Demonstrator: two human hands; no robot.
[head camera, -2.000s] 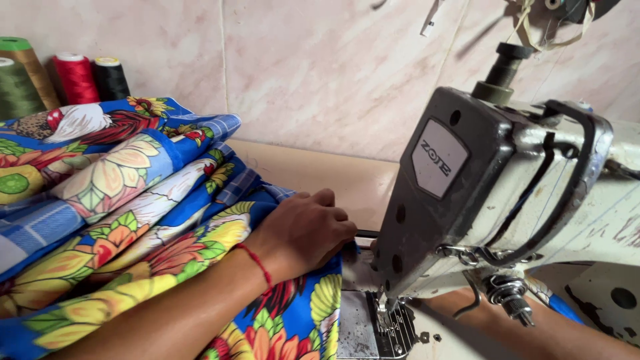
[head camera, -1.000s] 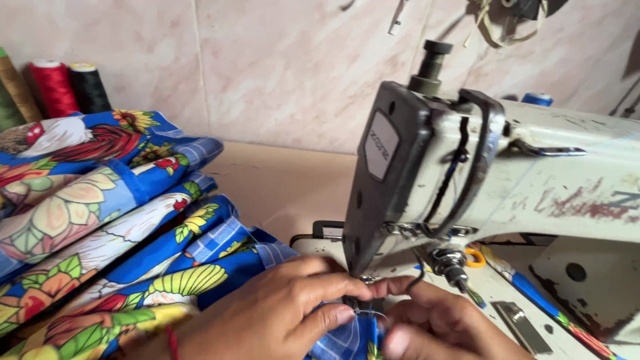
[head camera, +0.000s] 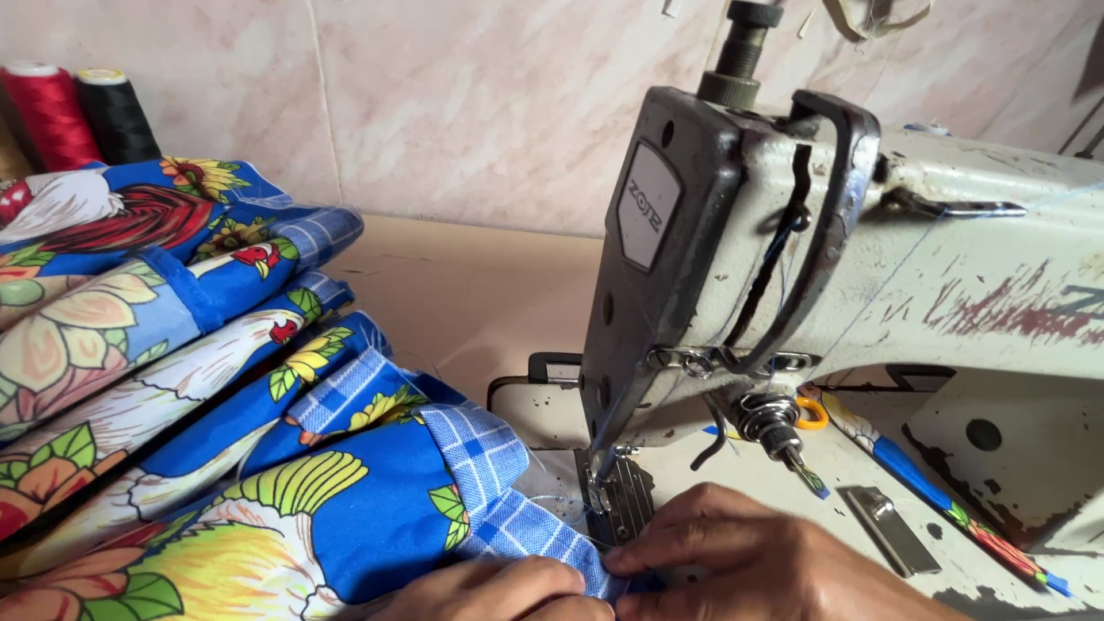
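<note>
A blue printed fabric (head camera: 379, 500) with roosters and flowers lies in folds left of a Zoje sewing machine (head camera: 664, 241). Its blue checked border (head camera: 539, 530) runs to my hands at the bottom edge. My left hand (head camera: 509, 591), partly cut off by the frame, has its fingers on this border. My right hand (head camera: 742, 552) pinches the border's end just in front of the needle plate (head camera: 634, 496). The presser foot (head camera: 597, 483) has no cloth visible under it. Thin thread runs from the foot area towards the cloth.
Red (head camera: 52, 116) and black (head camera: 119, 116) thread cones stand at the back left, by the tiled wall. A metal plate (head camera: 893, 528) lies on the machine bed. Behind it, a narrow printed fabric strip (head camera: 931, 492) passes under the arm, near a small orange ring (head camera: 811, 414).
My right hand, earlier behind the machine head, came round to the front beside the left. Both hands have since moved from the presser foot towards the near edge, with the checked border.
</note>
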